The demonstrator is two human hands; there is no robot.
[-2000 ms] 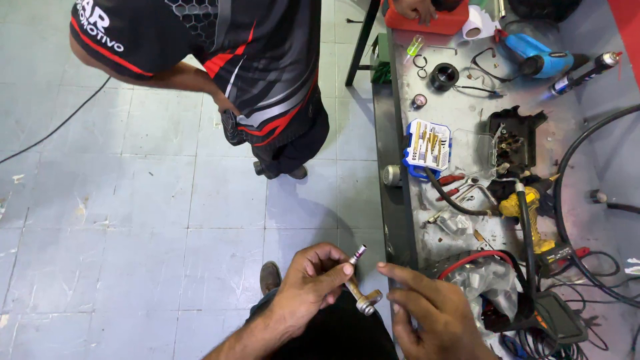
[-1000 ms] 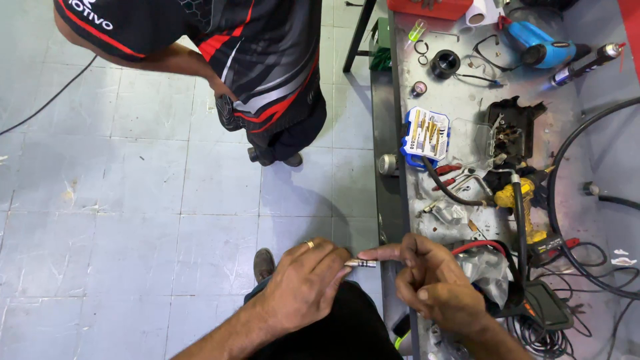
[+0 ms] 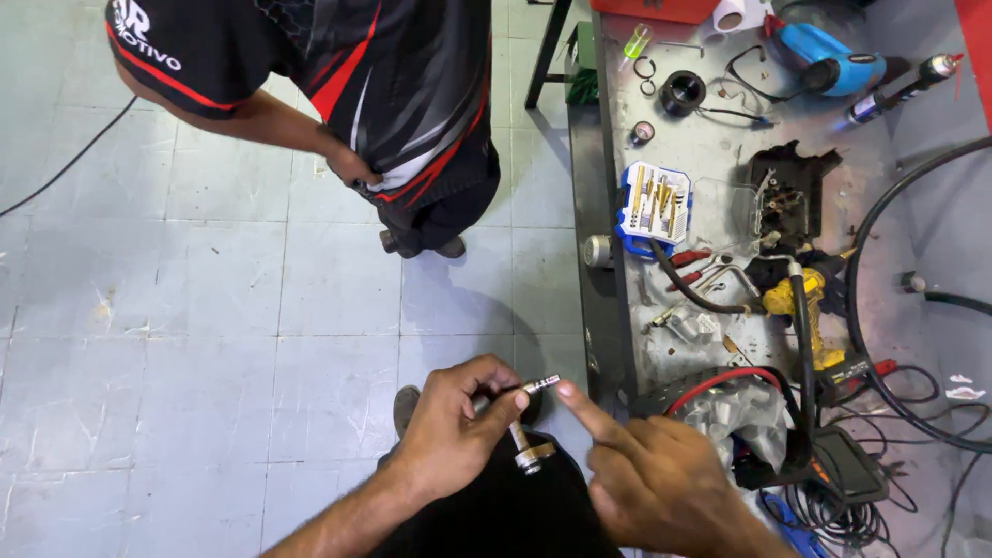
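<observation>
My left hand (image 3: 457,430) grips a slim metal fitting (image 3: 542,383) with dark rings near its tip, held between thumb and fingers. Below the thumb hangs a metal piece with a flange and a ribbed end (image 3: 532,457); whether it is one part with the fitting is hidden by the hand. My right hand (image 3: 651,473) holds nothing; its index finger points at the fitting's tip, touching or nearly touching it, and its other fingers are curled.
A co-worker (image 3: 403,85) stands ahead on the tiled floor. To the right, a metal workbench (image 3: 713,147) carries a blue-edged bit case (image 3: 656,205), a yellow power tool (image 3: 806,302), a blue heat gun (image 3: 841,62), black hoses (image 3: 860,232) and a tangle of cables (image 3: 829,519).
The fitting has turned in my left hand, and its flanged end, hidden one second ago, shows again below the hand. My right index finger remains near the fitting's tip.
</observation>
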